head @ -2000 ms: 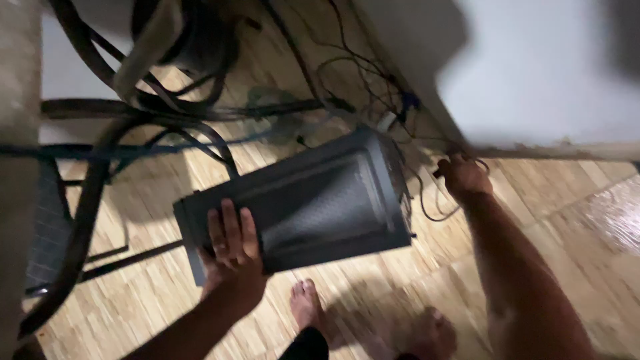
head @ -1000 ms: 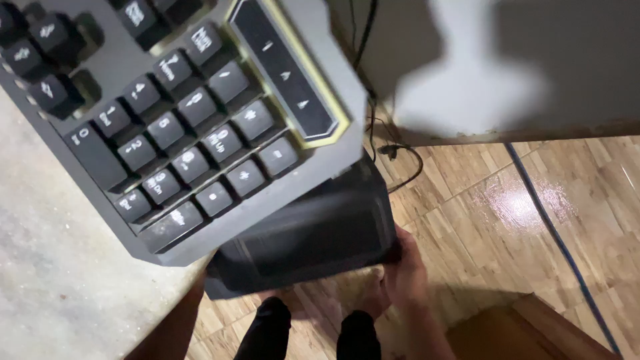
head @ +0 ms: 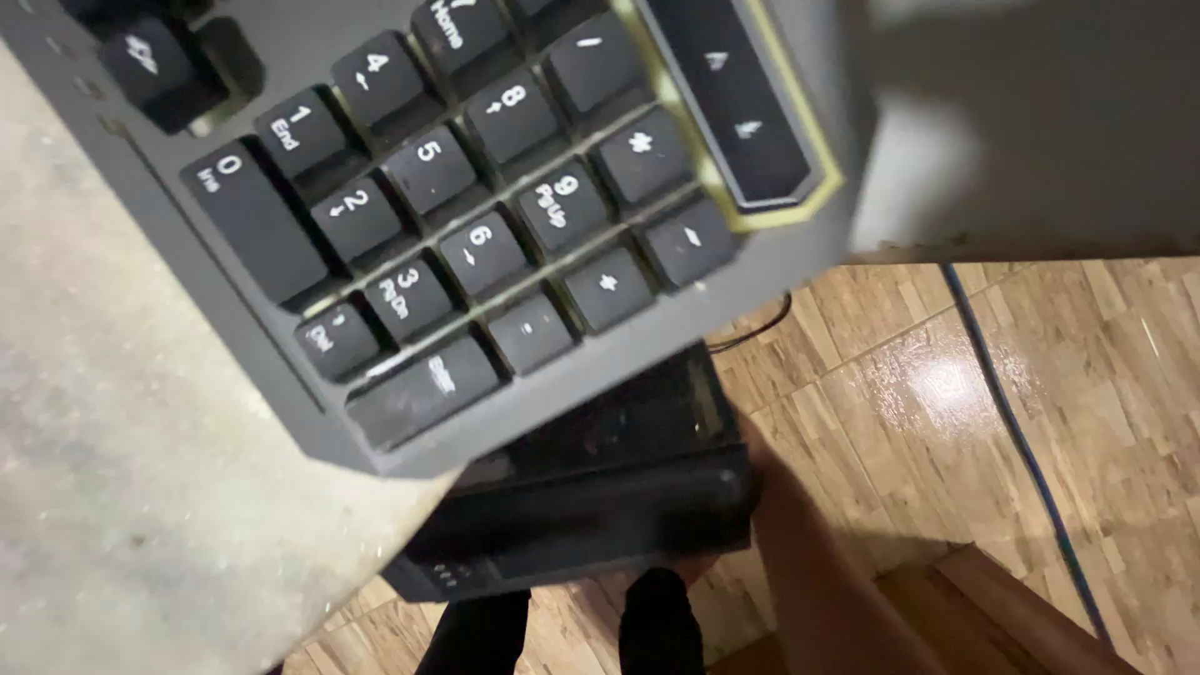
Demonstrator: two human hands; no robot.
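A dark computer tower case [head: 600,516] is held below the keyboard, in front of my legs. My right forearm comes up along its right side, and a sliver of my right hand [head: 694,568] shows under its lower edge; the fingers are mostly hidden. My left hand is out of sight. A grey keyboard with black keys [head: 562,352] fills the upper left, close to the camera, and covers part of the tower.
The keyboard overhangs the edge of a pale stone-like tabletop [head: 141,450] at the left. A thin black cable [head: 759,333] curls beside the tower. A dark blue cable [head: 1017,427] crosses the wood-patterned floor. A brown object [head: 994,609] lies at lower right, below a pale panel [head: 1031,131].
The tower, earlier near the floor with my left hand on it, is now higher, its dark front face showing. My right hand moved from the cables to the tower. The view shifted greatly, bringing in the keyboard.
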